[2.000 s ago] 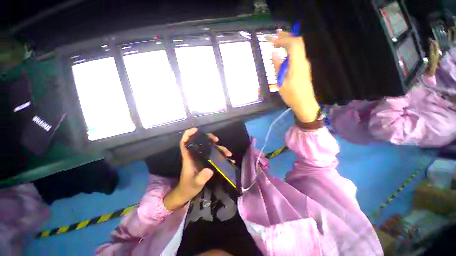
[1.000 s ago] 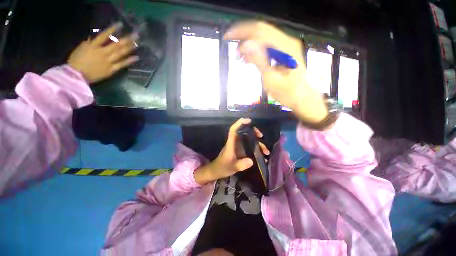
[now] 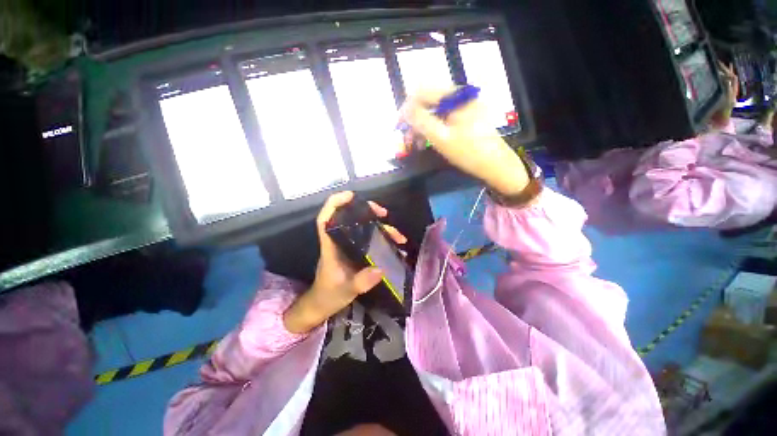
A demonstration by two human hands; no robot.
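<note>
My left hand (image 3: 345, 255) holds a dark handheld device (image 3: 375, 255) with a yellow strip along its screen, in front of my chest. A black tray (image 3: 192, 234) holds several smartphones side by side with bright white screens (image 3: 294, 128). My right hand (image 3: 460, 136) holds a blue pen (image 3: 457, 100) over the right part of the tray, covering part of the fourth phone (image 3: 423, 72). The fingertips are blurred, so contact with a screen cannot be told. A thin white cable (image 3: 447, 255) hangs between the device and the right wrist.
A dark phone showing "WELCOME" (image 3: 60, 140) lies left of the tray on the green mat (image 3: 111, 217). Black stacked trays (image 3: 596, 85) stand to the right. A neighbouring person's pink sleeve (image 3: 690, 183) is at the right, another pink garment (image 3: 43, 358) at lower left.
The view has swung back after turning left. The other person's hand seen at the left one second ago is out of view. My right hand is now over the fourth phone; my left still holds the device.
</note>
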